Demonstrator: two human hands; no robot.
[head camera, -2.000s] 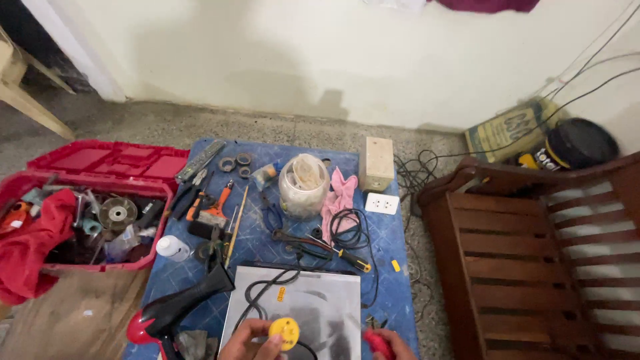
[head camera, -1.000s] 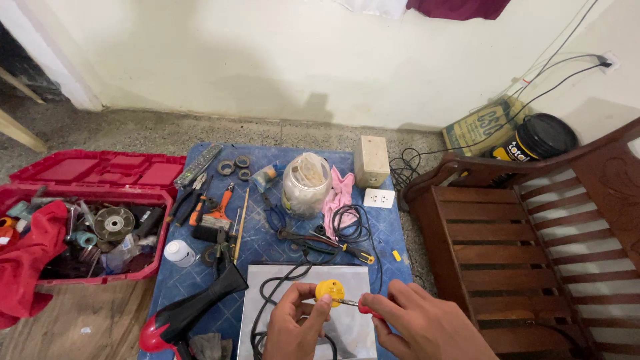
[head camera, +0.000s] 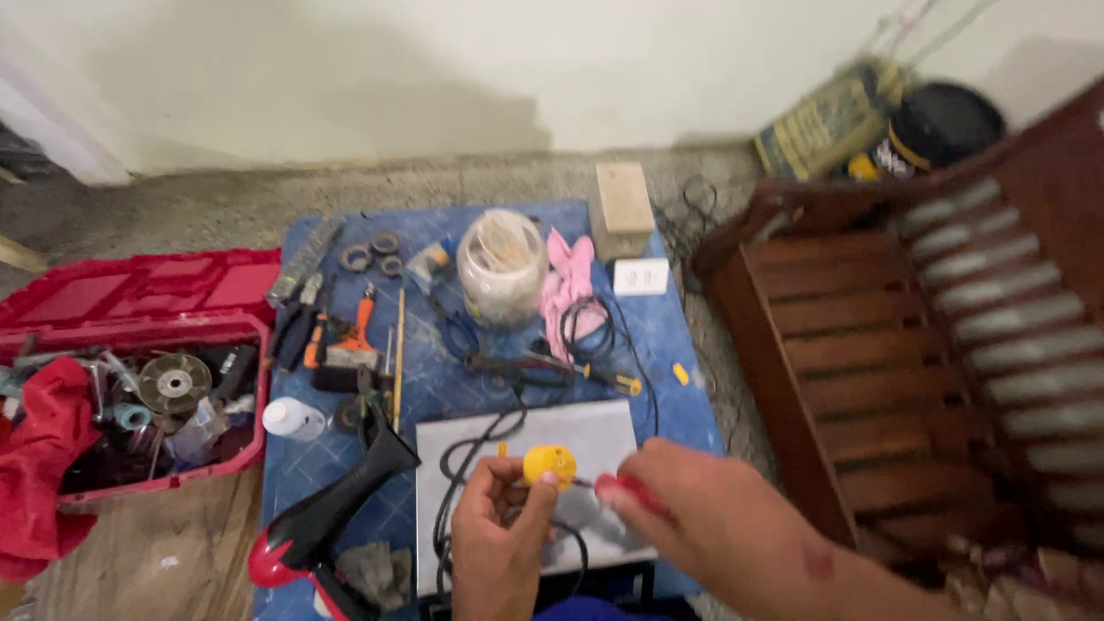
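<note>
My left hand (head camera: 509, 526) holds a round yellow plug-like fitting (head camera: 549, 466) over a white sheet (head camera: 604, 431) on the blue table. My right hand (head camera: 690, 500) grips a screwdriver by its red handle (head camera: 634, 496); its shaft points left and reaches the side of the yellow piece, though blur hides the exact contact. A black cord (head camera: 448, 466) loops across the sheet beside and below my left hand. To the left lies a black and red hair dryer (head camera: 332, 509).
Behind my hands are a plastic jar (head camera: 503, 272), a pink cloth (head camera: 569, 276), a white socket plate (head camera: 641, 276), pliers (head camera: 454, 332) and a yellow-and-black handled tool (head camera: 614, 379). A red toolbox (head camera: 263, 388) is at left, a wooden bench (head camera: 828, 354) at right.
My hands, apart two seconds ago, have come together, with the screwdriver brought to the yellow piece. Since one second ago the right hand has turned and covers more of the handle.
</note>
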